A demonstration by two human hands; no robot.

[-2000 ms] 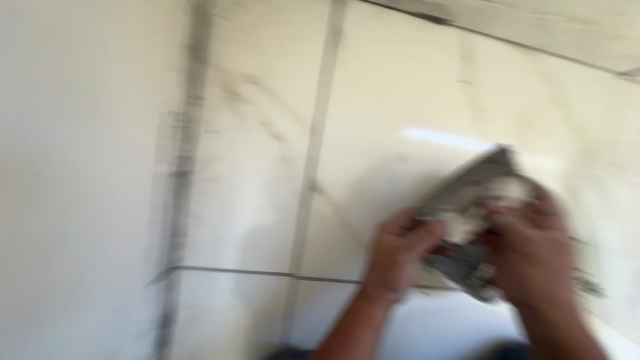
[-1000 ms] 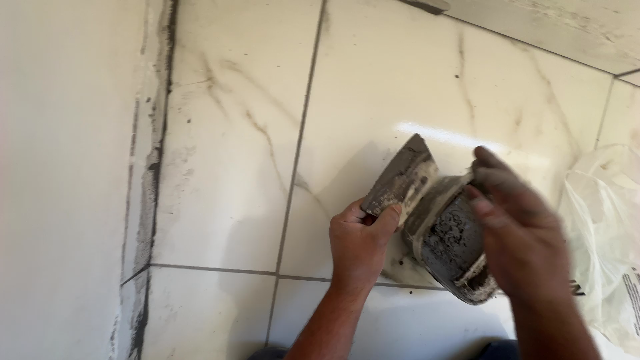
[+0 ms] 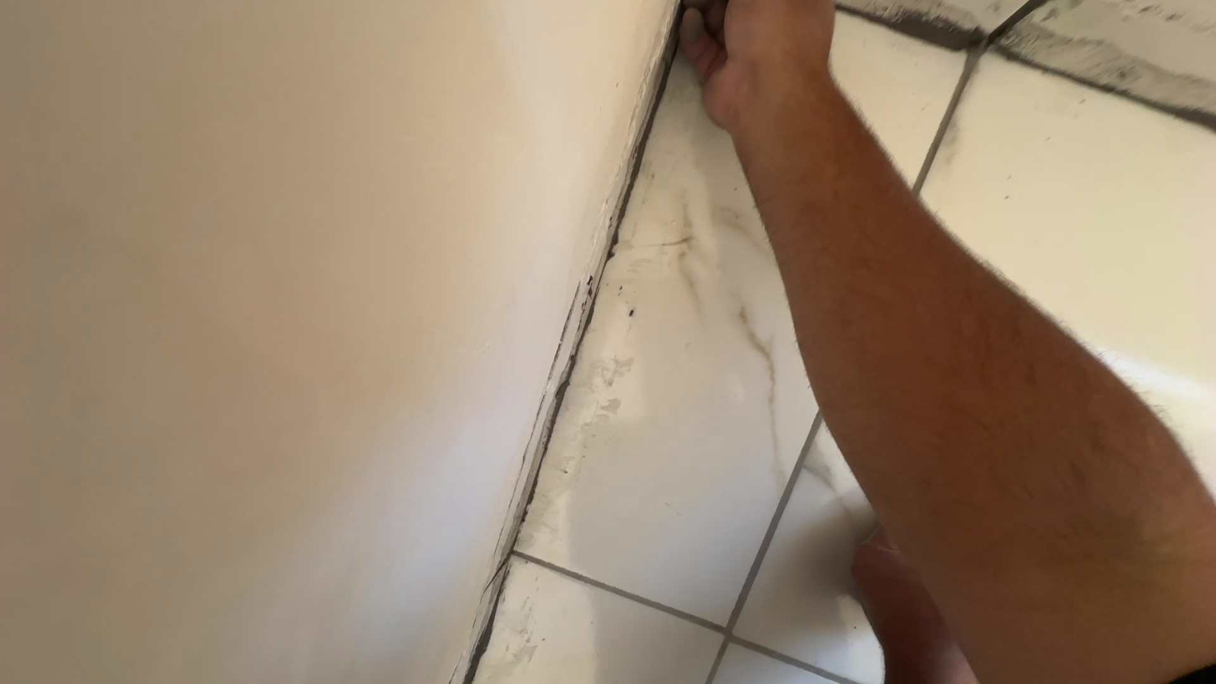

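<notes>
My right hand [image 3: 750,57] is at the top edge of the head view, partly cut off, with its fingers curled low against the joint [image 3: 632,180] between the white wall and the marble-look floor tiles. Whether it holds something cannot be told, since the fingertips are mostly out of frame. Its forearm crosses the right half of the view. Under that forearm, low on the right, shows a blurred bit of skin that looks like my left hand [image 3: 898,598]; its fingers and anything in them are hidden. Dark grout lines the joint along the wall.
A smooth white wall [image 3: 285,285] fills the left side. White floor tiles [image 3: 665,456] with brown veins and grey grout lines [image 3: 774,522] lie to its right. At the top right runs a rough, grey-smeared edge [image 3: 1102,76].
My right hand has moved from beside the grout container to the wall joint. The container and the flat-bladed tool, in my left hand one second ago, are out of sight. The view has shifted.
</notes>
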